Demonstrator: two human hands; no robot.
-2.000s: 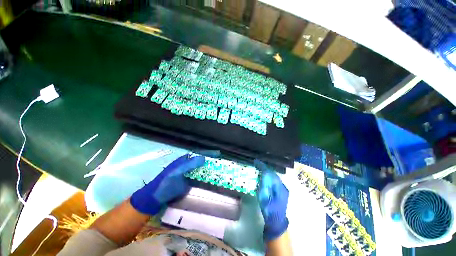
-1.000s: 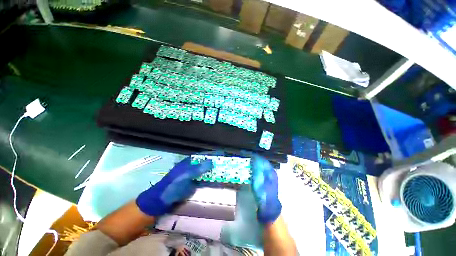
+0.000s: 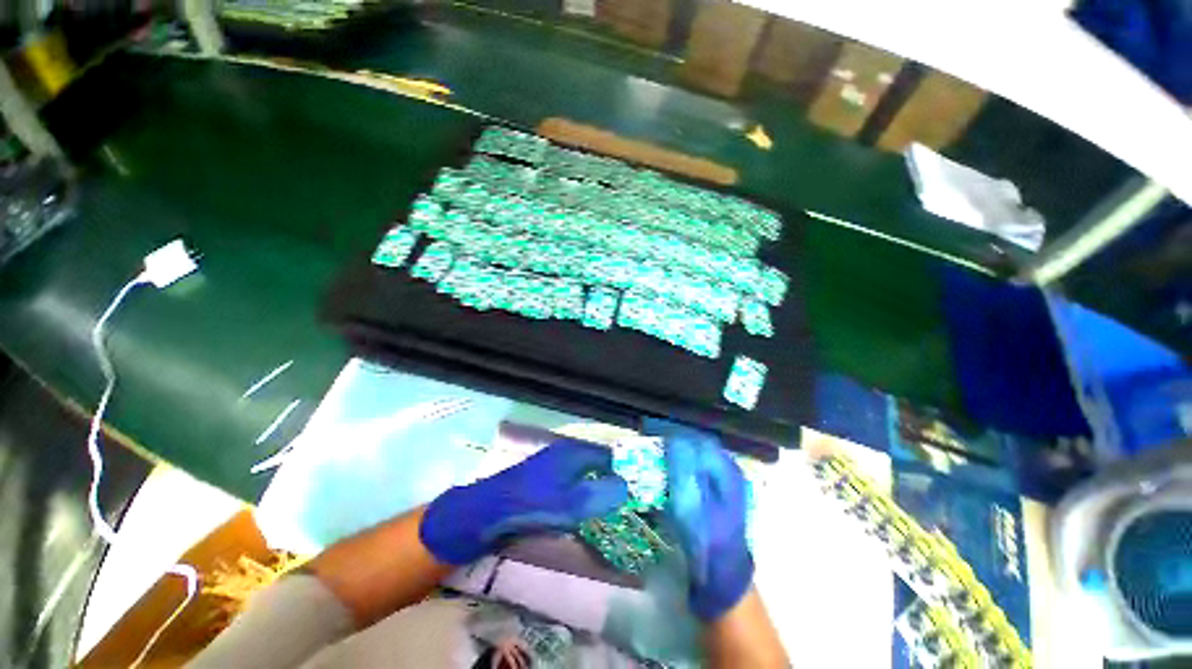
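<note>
My left hand (image 3: 529, 499), in a dark blue glove, is closed on the left part of a green circuit board panel (image 3: 622, 536). My right hand (image 3: 709, 516), in a blue glove, is at the panel's right edge and holds a piece of it. The panel looks bent or split between my hands; its exact state is blurred. It is over a grey-white block (image 3: 543, 588). Rows of small green boards (image 3: 588, 248) lie on a black sheet stack (image 3: 523, 342). One single board (image 3: 745, 382) lies apart at the stack's right front.
Panels with yellow blocks (image 3: 928, 562) lie at the right on white paper and blue printed packaging. A white fan (image 3: 1150, 562) stands at the right edge, near a blue crate (image 3: 1111, 353). A white charger (image 3: 170, 264) and thin white strips (image 3: 277, 421) lie at the left.
A single board now lies at the stack's right front, absent two seconds ago. The panel, flat between my hands before, is now tilted and bent or split. The view has shifted slightly.
</note>
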